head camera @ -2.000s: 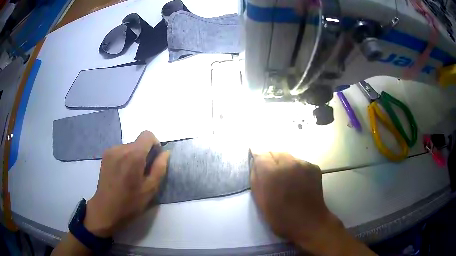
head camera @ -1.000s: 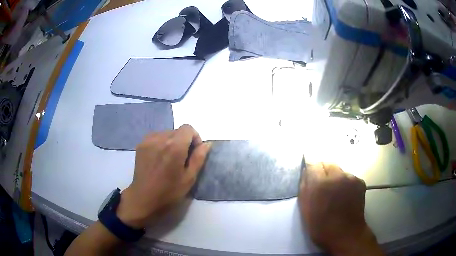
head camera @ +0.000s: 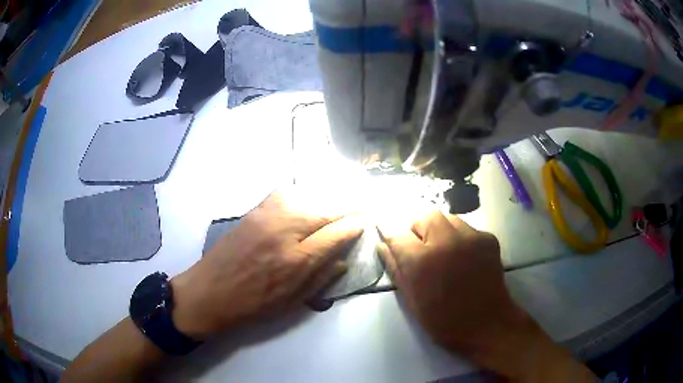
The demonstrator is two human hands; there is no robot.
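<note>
A grey-backed dark panel (head camera: 355, 275) lies on the white table in front of the sewing machine (head camera: 479, 67), its right end near the glare under the head. My left hand (head camera: 273, 254) lies across the panel, fingers pointing right, and presses it down; it covers most of the panel. My right hand (head camera: 445, 277) holds the panel's right edge, fingertips close to the left ones. The presser foot and needle are lost in the bright glare.
At left lie a pale grey panel (head camera: 135, 148) and a mottled grey panel (head camera: 112, 224). Behind are curled dark straps (head camera: 153, 75) and larger grey panels (head camera: 269, 60). At right are a purple tool (head camera: 514, 179), scissors with yellow and green handles (head camera: 573, 206) and a pink item (head camera: 650, 232).
My left hand has moved right from the panel's left end to lie over it, close to my right hand. The camera view has also shifted.
</note>
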